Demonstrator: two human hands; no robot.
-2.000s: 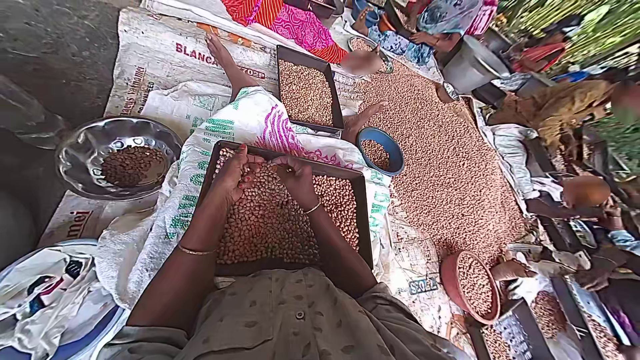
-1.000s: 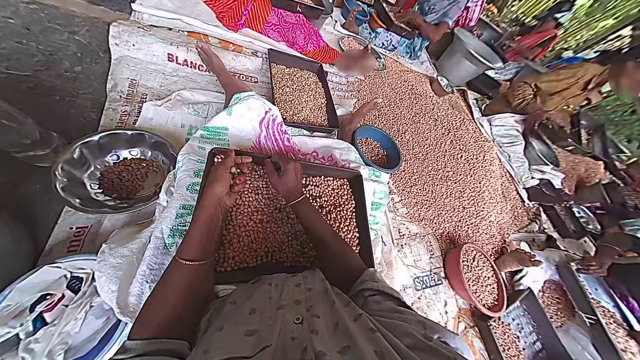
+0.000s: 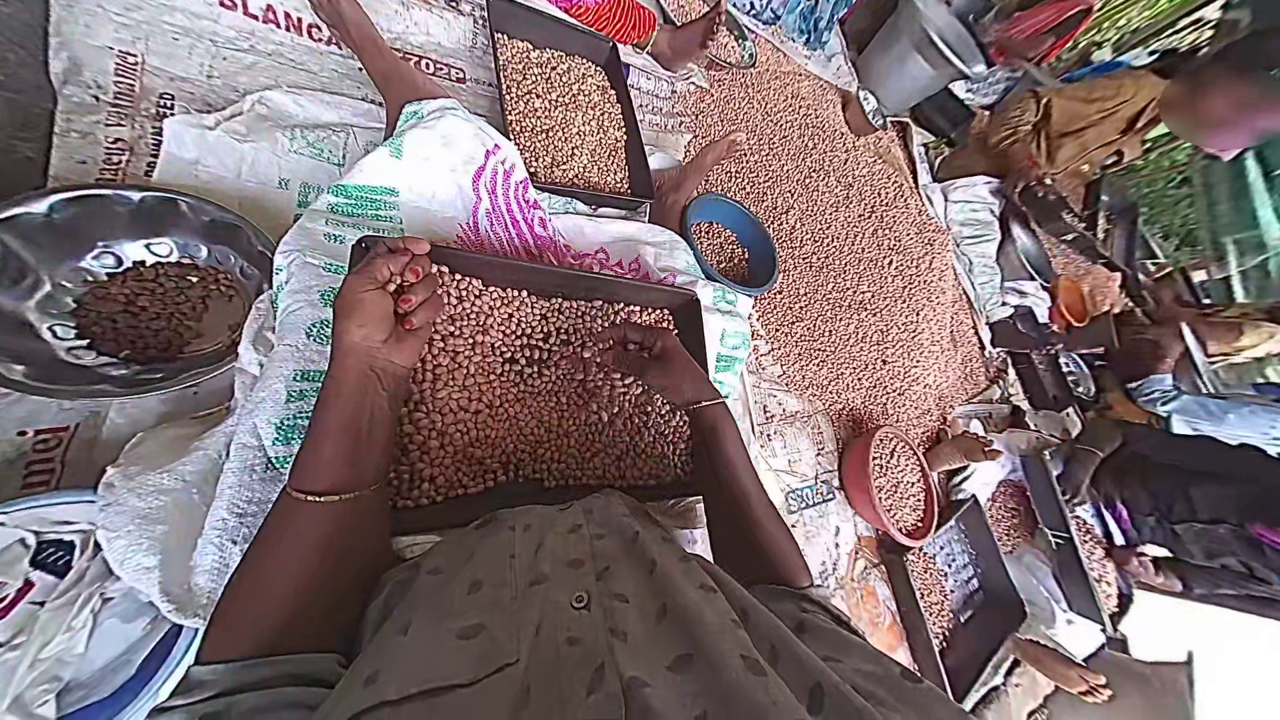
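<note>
A dark rectangular tray (image 3: 560,279) lies across my lap, filled with round brown nuts or beans (image 3: 520,400). My left hand (image 3: 388,305) is raised over the tray's upper left corner with its fingers curled; whether it holds anything is hidden. Over the right half of the nuts is my right hand (image 3: 655,360), its thumb and fingertips close together just above them; I cannot tell if a nut is between them. A white woven sack (image 3: 400,190) with green and magenta print covers my legs under the tray.
To the left stands a steel basin (image 3: 228,245) with dark pieces. Beyond my lap are a second filled tray (image 3: 640,150) and a blue bowl (image 3: 762,245). A large spread of nuts (image 3: 830,200) and a red bowl (image 3: 860,480) are at the right, where other people sit among trays.
My hands, close together at the tray's far edge before, are now apart: the right has moved right over the nuts, the left stays near the upper left corner.
</note>
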